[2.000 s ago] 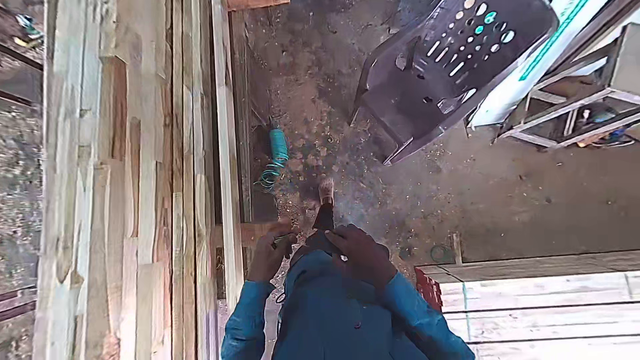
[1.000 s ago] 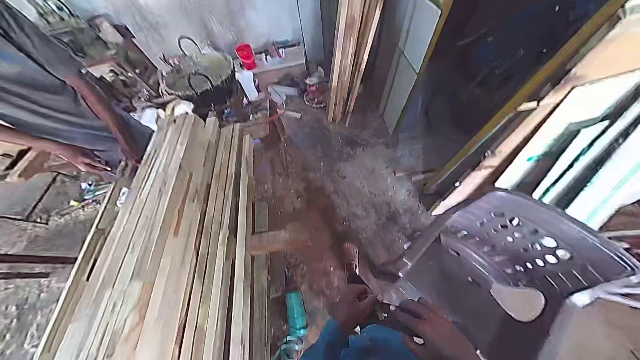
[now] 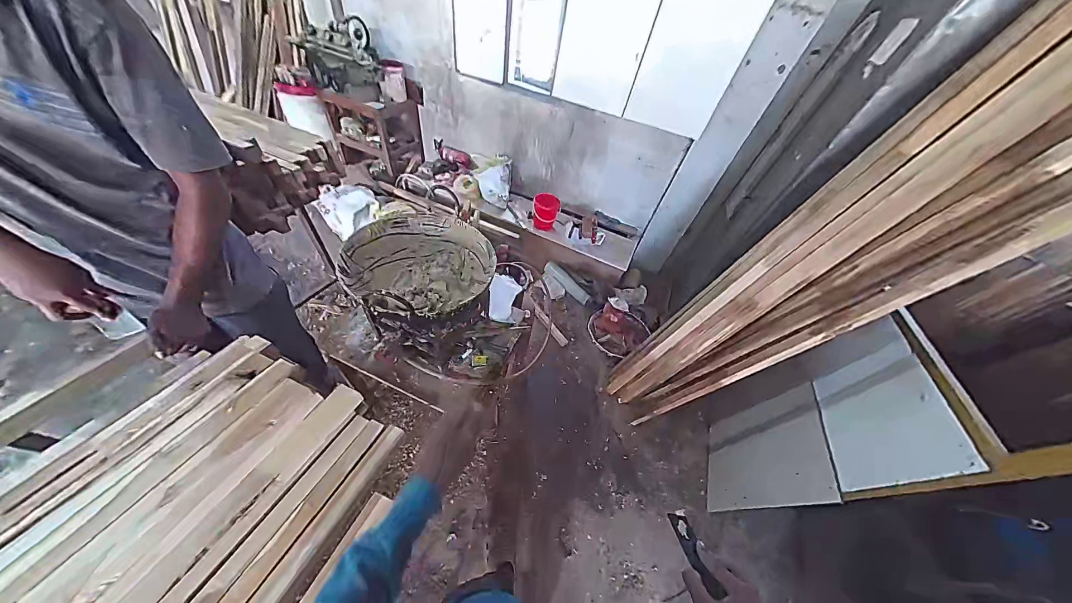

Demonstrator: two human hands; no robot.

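My left hand (image 3: 456, 423) is stretched forward in a blue sleeve, blurred, beside the end of a stack of wooden boards (image 3: 251, 469); its fingers are hard to make out. Beyond it stands a large round basin (image 3: 494, 280) with handles, holding a greyish-brown paste (image 3: 435, 272). At the bottom edge, my right hand (image 3: 727, 584) is partly cut off, shut on a dark narrow hand tool (image 3: 693, 548) with a pale spot near its tip. The tool points up and to the left over the floor.
A co-worker (image 3: 92, 167) stands at left behind the boards. Long planks (image 3: 837, 234) lean at right beside pale panels (image 3: 896, 419). A red bucket (image 3: 546, 211) sits on a ledge by the wall; a round basket (image 3: 618, 328) and a white container (image 3: 504, 297) are near the basin.
The view has swung up from the floor toward the basin and wall. My hands were close together before my body; now they are apart, the left reaching forward.
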